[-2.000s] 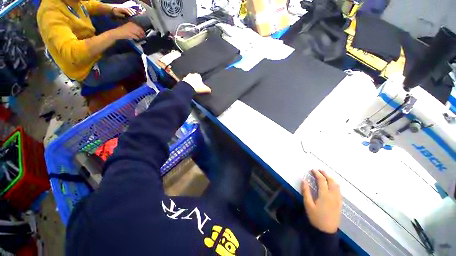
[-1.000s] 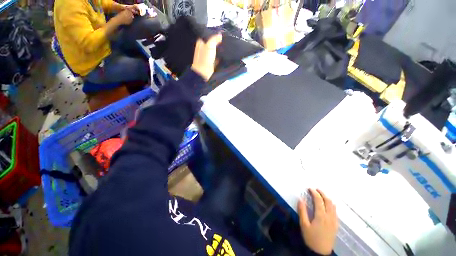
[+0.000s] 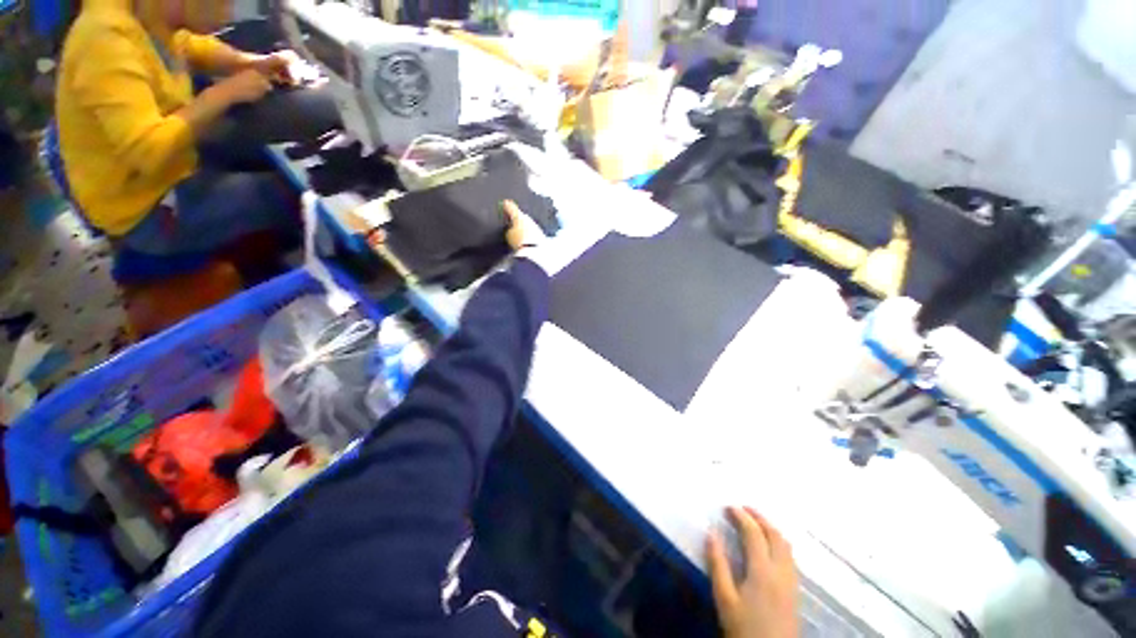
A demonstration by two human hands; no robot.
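My left hand reaches far forward and lies at the right side of a dark folded pile at the table's far left end. The fingertips touch the black cloth; whether they grip it cannot be told. A flat black fabric panel lies on the white table, between that pile and the sewing machine. My right hand rests on the table's front edge, fingers slightly apart, holding nothing. The white sewing machine with "JACK" lettering stands to the right; no cloth shows under its needle area.
A blue plastic basket with red and clear bags stands at lower left. A person in yellow sits beyond it, near another machine. Black cloth lies behind the panel. Dark snips lie at the bottom right.
The raised black cloth at far left now lies flat on the pile, and my left hand has come down onto it. The view has shifted, showing more of the basket. My right hand stays at the edge.
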